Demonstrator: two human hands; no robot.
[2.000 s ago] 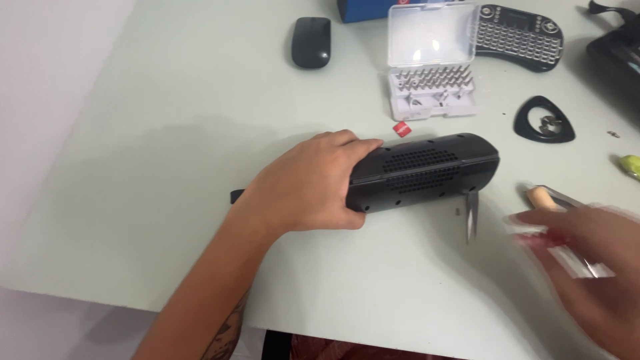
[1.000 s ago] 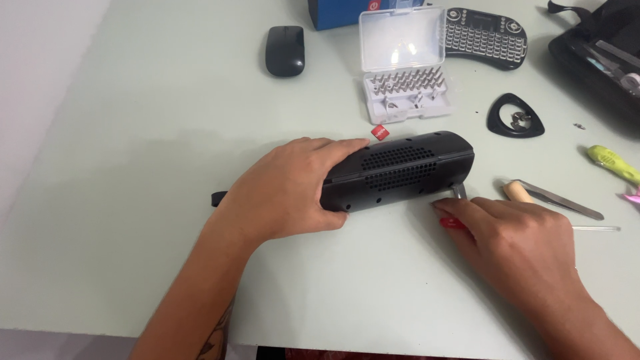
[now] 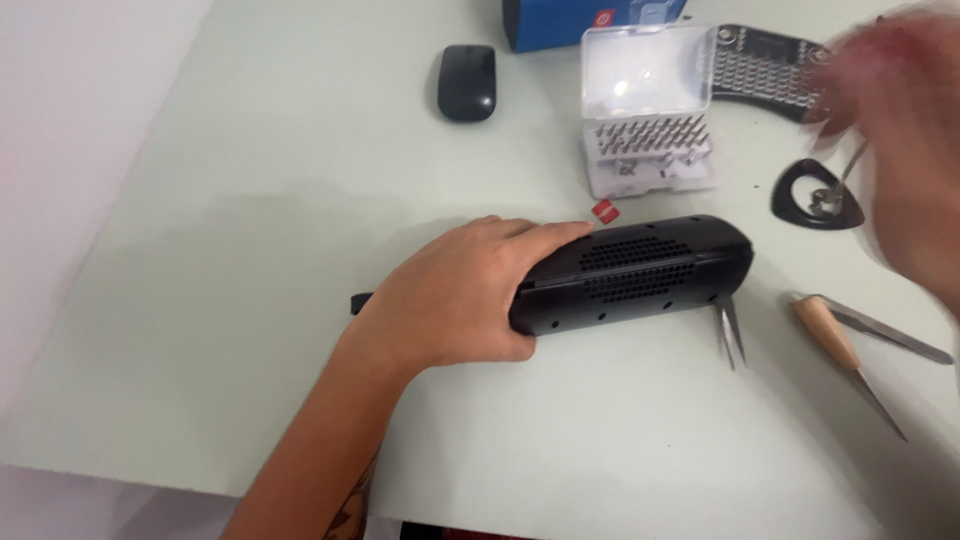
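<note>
My left hand [image 3: 457, 296] is closed around the left part of a black cylindrical device [image 3: 637, 274] with perforated grilles and small holes along its side. A dark strap end [image 3: 361, 303] pokes out past the wrist. Pointed metal tweezers [image 3: 729, 334] lie partly beneath the device's right end. My right hand [image 3: 892, 97], badly blurred, is raised at the upper right over the mini keyboard's edge; a thin metal shaft [image 3: 853, 163] reaches from it down to small metal parts [image 3: 825, 199] in a black triangular ring [image 3: 784, 196]. Its fingers and any handle are indistinct.
Behind the device stand an open clear case of screwdriver bits [image 3: 649, 135], a black mouse [image 3: 466, 82], a blue box [image 3: 555, 26] and a mini keyboard [image 3: 765, 71]. A small red piece [image 3: 606, 211] lies close to the device. At right rest a wooden-handled awl [image 3: 829, 330] and another metal tool [image 3: 892, 334].
My right hand has moved from the device's right end up toward the triangular ring and keyboard. My left hand keeps its hold on the device.
</note>
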